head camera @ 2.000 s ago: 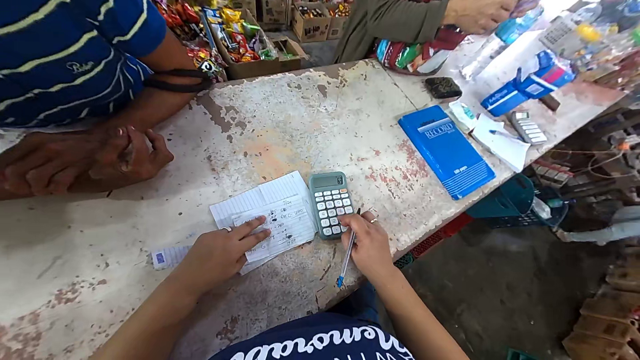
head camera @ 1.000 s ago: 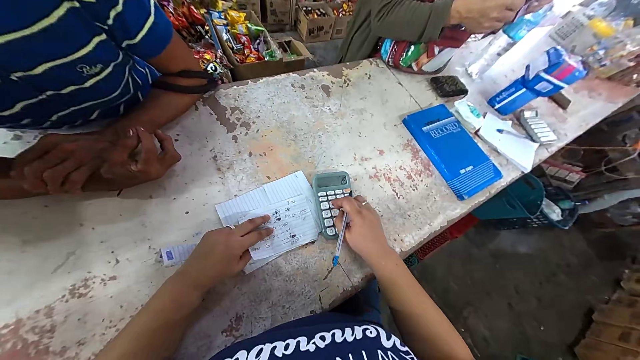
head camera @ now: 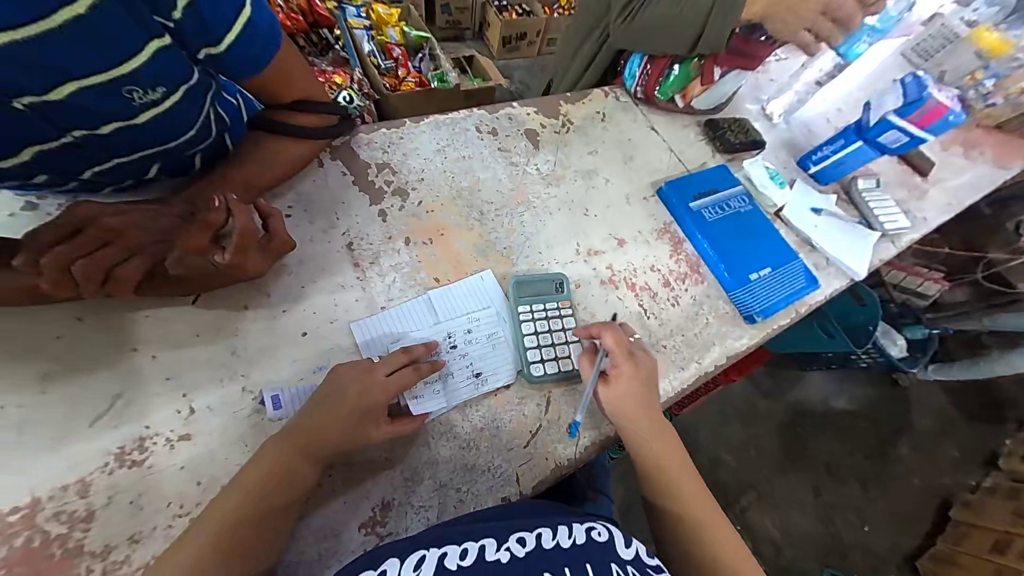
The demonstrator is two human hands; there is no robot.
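Observation:
Lined paper sheets point(head camera: 472, 340) with handwriting lie overlapping on the worn painted tabletop point(head camera: 480, 200). My left hand point(head camera: 360, 400) rests on their left part, fingers spread over the writing, thumb near the lower edge. Right beside the sheets lies a grey-green pocket calculator point(head camera: 546, 328) with white keys and digits on its display. My right hand point(head camera: 620, 372) is at the calculator's right edge, fingertips close to the keys, and holds a clear ballpoint pen point(head camera: 590, 388) whose blue end points down toward me. Whether a fingertip presses a key cannot be told.
A person's folded hands point(head camera: 160, 248) rest at the left; another person's hand point(head camera: 808, 20) is at the far right. A blue record book point(head camera: 736, 240), a second calculator point(head camera: 878, 204), a paper with a pen point(head camera: 832, 232) and a blue pack point(head camera: 880, 136) lie right. Snack boxes point(head camera: 436, 100) stand beyond.
My right hand, with the pen, has moved off the calculator's keys to its right edge. My left hand has stayed on the papers.

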